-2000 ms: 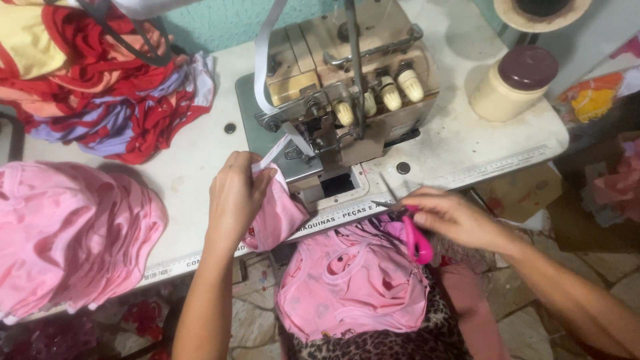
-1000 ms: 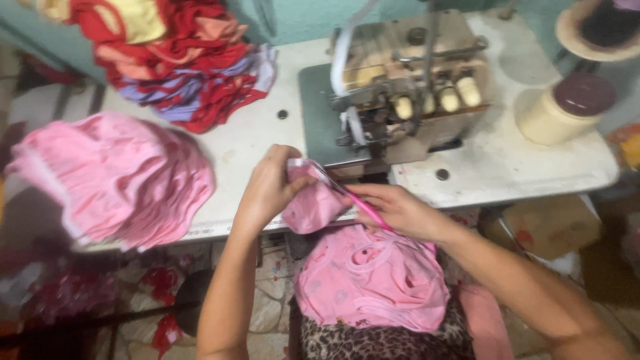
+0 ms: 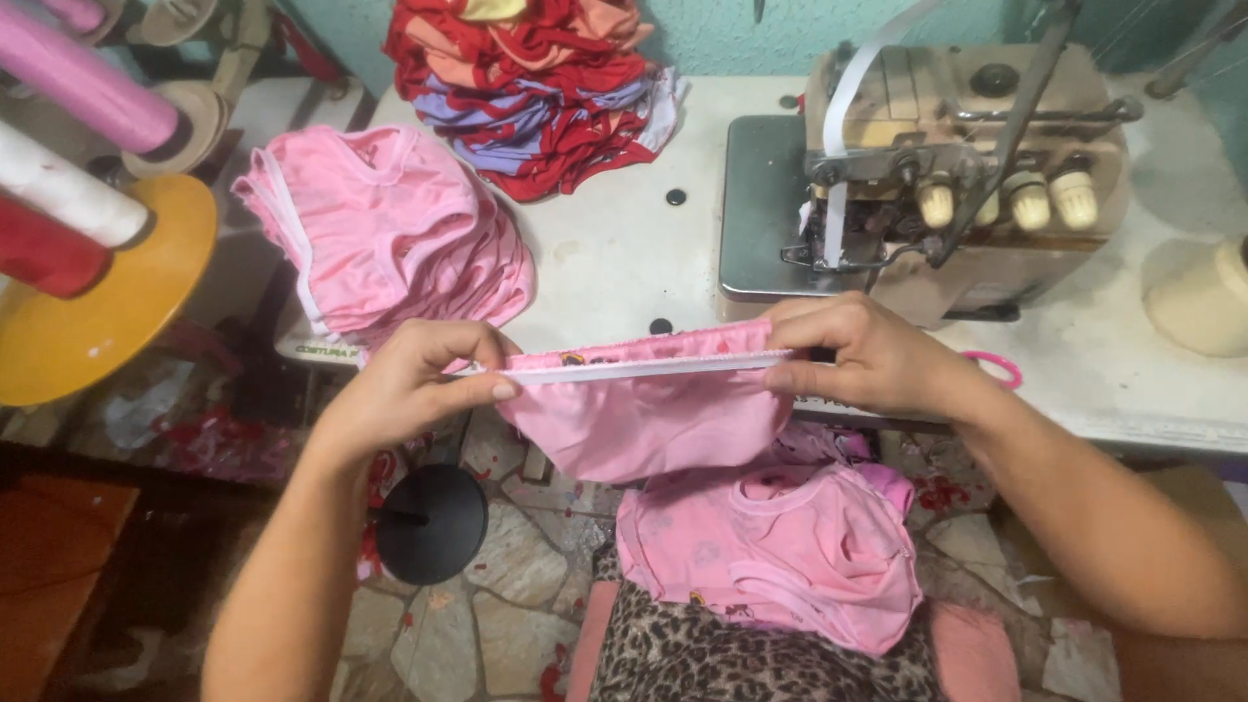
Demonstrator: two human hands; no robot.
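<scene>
Between my two hands a pink fabric garment is stretched by its white elastic waistband, in front of the table edge. My left hand pinches the band's left end, and my right hand grips its right end. Behind and to the right stands an overlock sewing machine, a white elastic strip hanging into its presser area. More pink garments lie on my lap over leopard-print cloth. A pink handle loop shows on the table beside my right wrist; the rest of that tool is hidden.
A stack of pink garments sits at the table's left, with a pile of red, purple and orange garments behind it. Thread cones stand far left, near a yellow disc. A cream jar is at right.
The pink-handled tool has left my right hand, which now holds the waistband. The garment, bunched in my left hand before, is spread between both hands. The view has shifted left.
</scene>
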